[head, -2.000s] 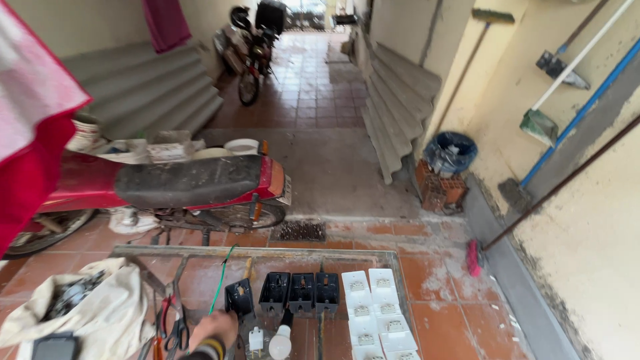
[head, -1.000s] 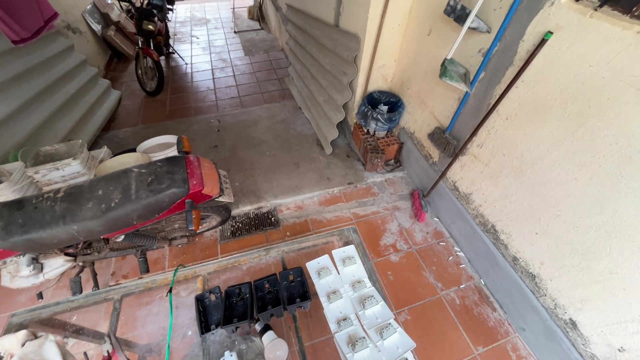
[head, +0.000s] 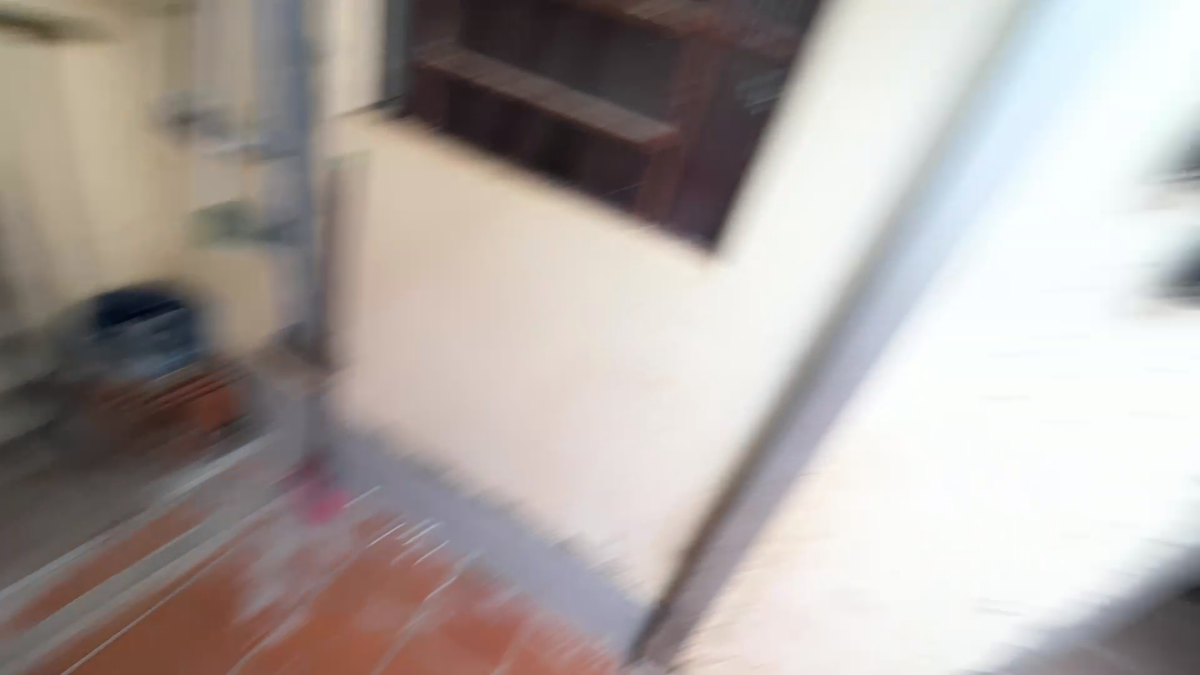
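Neither my left hand nor my right hand appears in the head view, so what they hold or touch cannot be seen. Motion blur covers the whole picture. A pink broom head point(head: 319, 495) rests on the orange floor tiles point(head: 375, 600) beside the wall. A dark blue bin liner point(head: 145, 319) lines a bucket at the left, above orange hollow bricks point(head: 173, 403). A green dustpan point(head: 234, 223) hangs against the wall near a blue upright handle.
A pale wall point(head: 525, 356) with a grey base strip fills the middle. Above it is a dark reddish-brown window frame point(head: 562, 103). A grey strip point(head: 797, 412) runs up the wall at the right, beside a very bright area.
The view has swung far to the right; the motorcycle, black electrical boxes and white fittings are out of sight. A hand shown near the black boxes two seconds ago is no longer in view.
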